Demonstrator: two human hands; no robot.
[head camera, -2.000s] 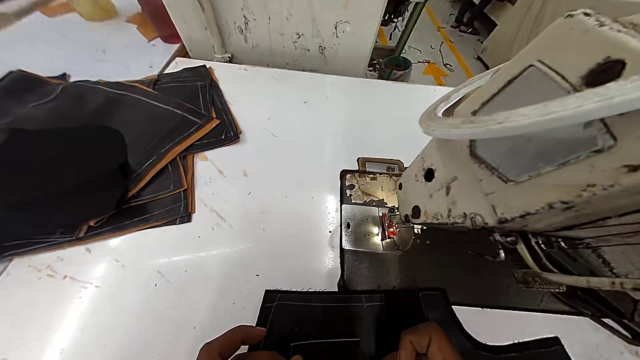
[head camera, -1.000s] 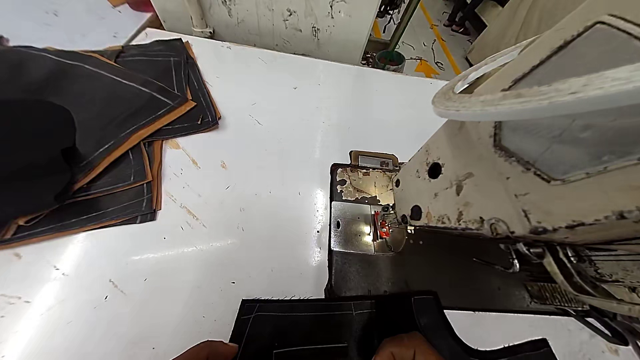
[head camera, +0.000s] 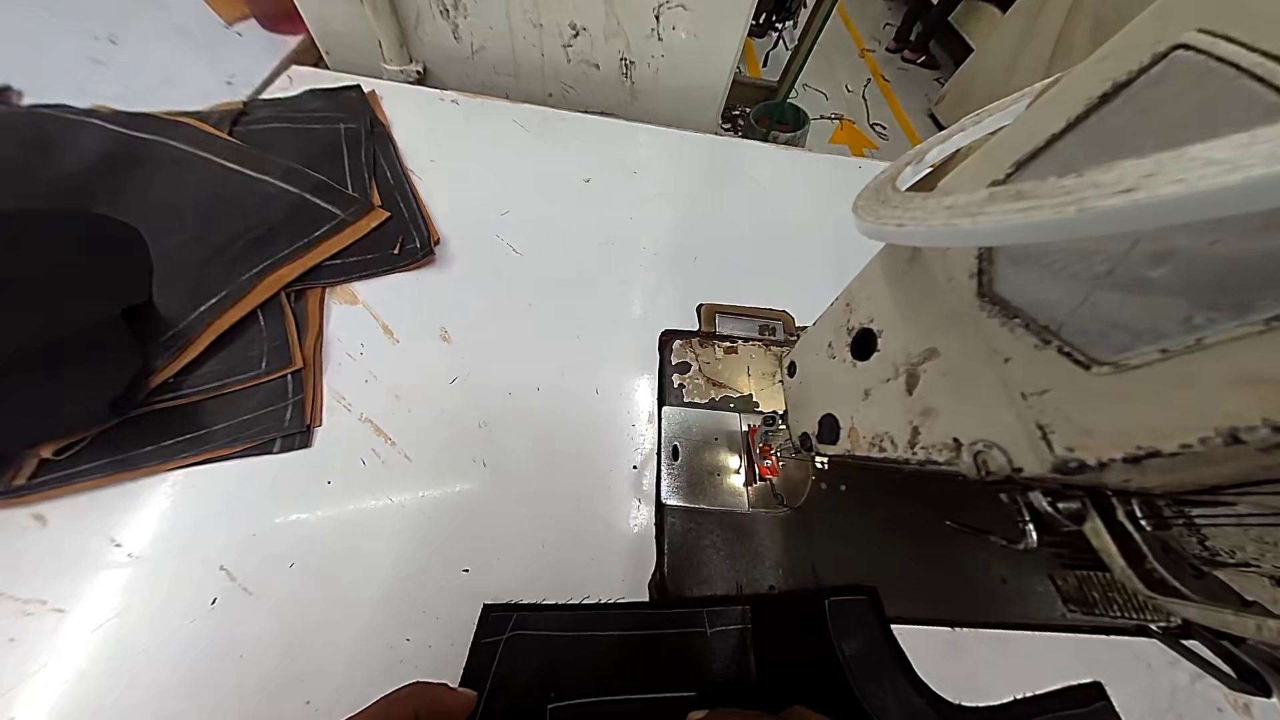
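Note:
A black fabric piece with pale marked lines (head camera: 620, 650) lies at the bottom of the head view, its upper edge touching the sewing machine's bed (head camera: 740, 560). At the piece's left edge is my left hand (head camera: 420, 702), only partly in frame. Just the top of my right hand (head camera: 755, 714) shows over the cloth at the bottom edge; its fingers are hidden. Beyond the cloth, the machine's red-marked presser foot area (head camera: 766, 455) sits over the metal needle plate (head camera: 703, 458), with no fabric beneath it.
Dark fabric pieces with orange-brown edges (head camera: 230, 230) are stacked on the white table (head camera: 520, 400) at left. The sewing machine's worn cream head (head camera: 920, 370) and white ring-shaped part (head camera: 1060, 200) fill the right. Behind are a green bin (head camera: 778, 124) and a person's feet (head camera: 912, 52).
Both hands and the black piece sit lower in the frame than two seconds ago, with less of the fingers showing. The view has shifted slightly.

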